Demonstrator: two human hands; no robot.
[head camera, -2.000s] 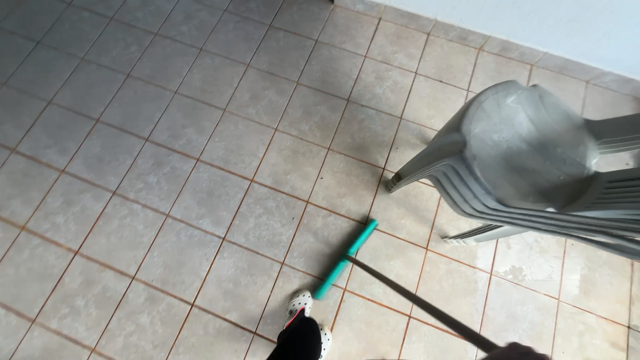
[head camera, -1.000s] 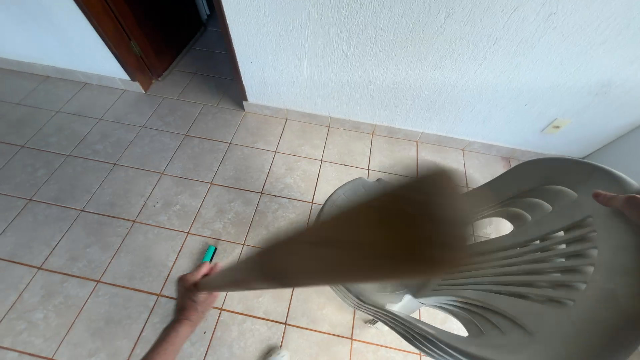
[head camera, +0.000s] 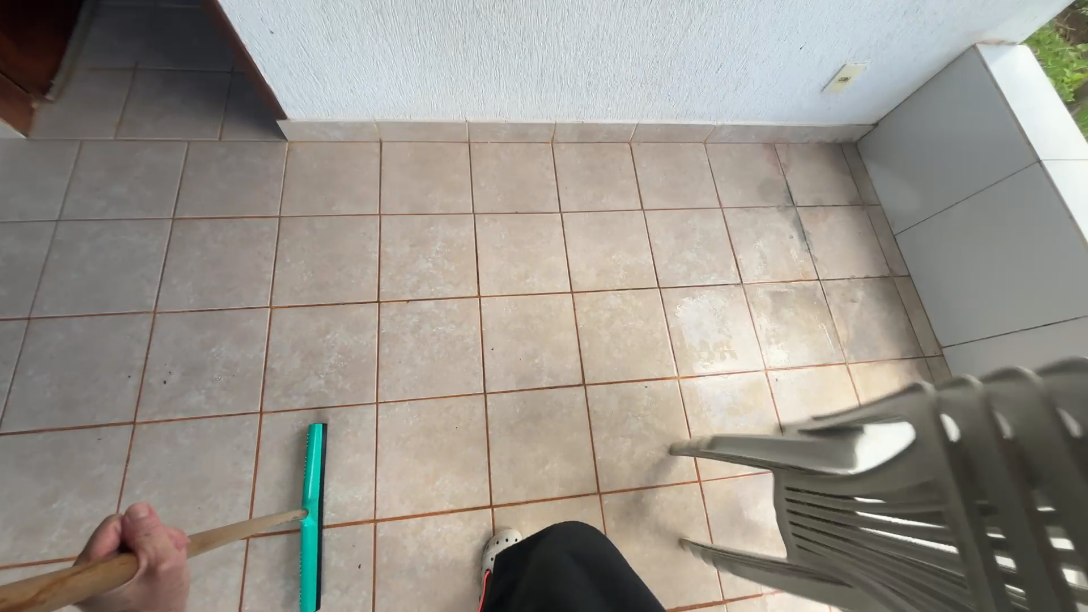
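My left hand (head camera: 140, 557) is closed around the wooden handle (head camera: 246, 531) of a floor squeegee, low at the left of the head view. The squeegee's green head (head camera: 313, 518) with its dark blade lies on the tiled floor to the right of that hand. A stack of grey plastic chairs (head camera: 850, 518) stands at the lower right, partly cut off by the frame edge. My right hand is out of view. My knee in black cloth and a white clog (head camera: 500, 544) show at the bottom middle.
A white textured wall (head camera: 552, 59) with a socket (head camera: 844, 78) runs across the back. A doorway with a wooden frame (head camera: 246, 59) is at the upper left. A low white tiled wall (head camera: 977, 204) bounds the right side, with plants beyond it. Damp-looking patches mark the floor near the right corner.
The handle, blurred across the middle a second ago, now lies low at the left. My right hand, then at the chair back, has left view. The stacked chairs now appear farther right in the view.
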